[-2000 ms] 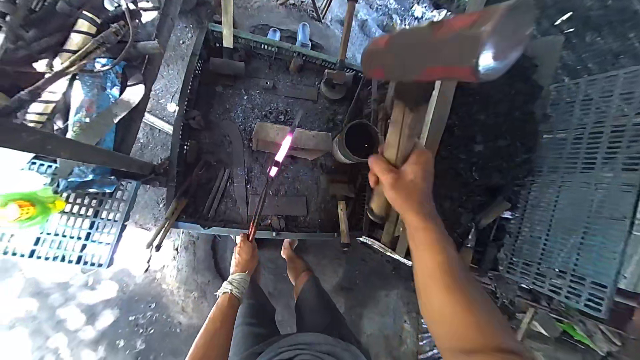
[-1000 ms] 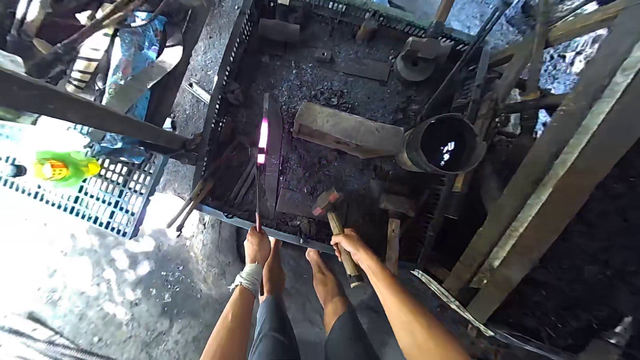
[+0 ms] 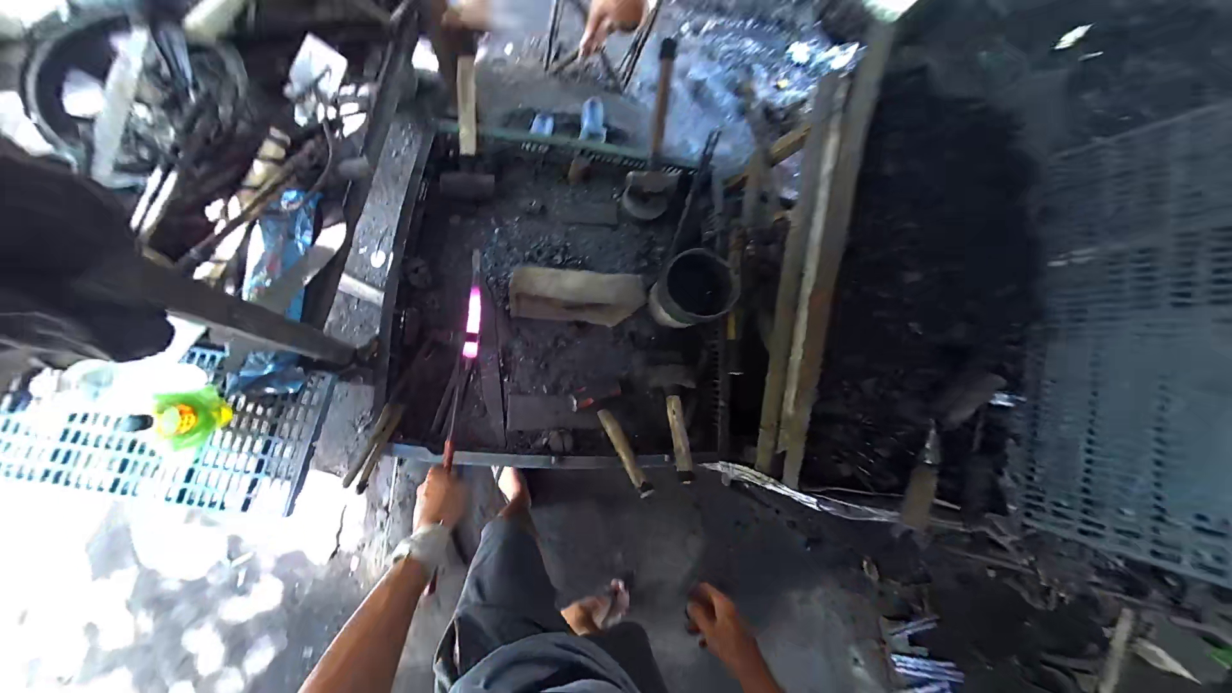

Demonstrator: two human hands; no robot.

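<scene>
My left hand (image 3: 441,499), wrapped at the wrist, grips the handle end of a long metal rod or tongs (image 3: 452,423) with reddish handles. At its far end is a glowing hot metal piece (image 3: 473,322) above the dark work bed. My right hand (image 3: 717,616) hangs low, right of my legs, with curled fingers; whether it holds anything cannot be told. A hammer (image 3: 621,445) lies at the bed's near edge, its wooden handle jutting over. Beside it rests another wooden-handled hammer (image 3: 679,433). A pale anvil block (image 3: 577,295) lies mid-bed.
A metal can of dark liquid (image 3: 695,287) stands right of the block. More hammers (image 3: 468,115) lie at the far edge. Wooden beams (image 3: 813,269) and a plastic grate (image 3: 1136,337) are on the right. A blade (image 3: 308,265) lies left. Another person's hand (image 3: 611,17) shows at the top.
My right hand has let go of the hammer and moved back beside my legs. The hammer lies at the bed's near edge. My left hand still holds the tool with the glowing piece.
</scene>
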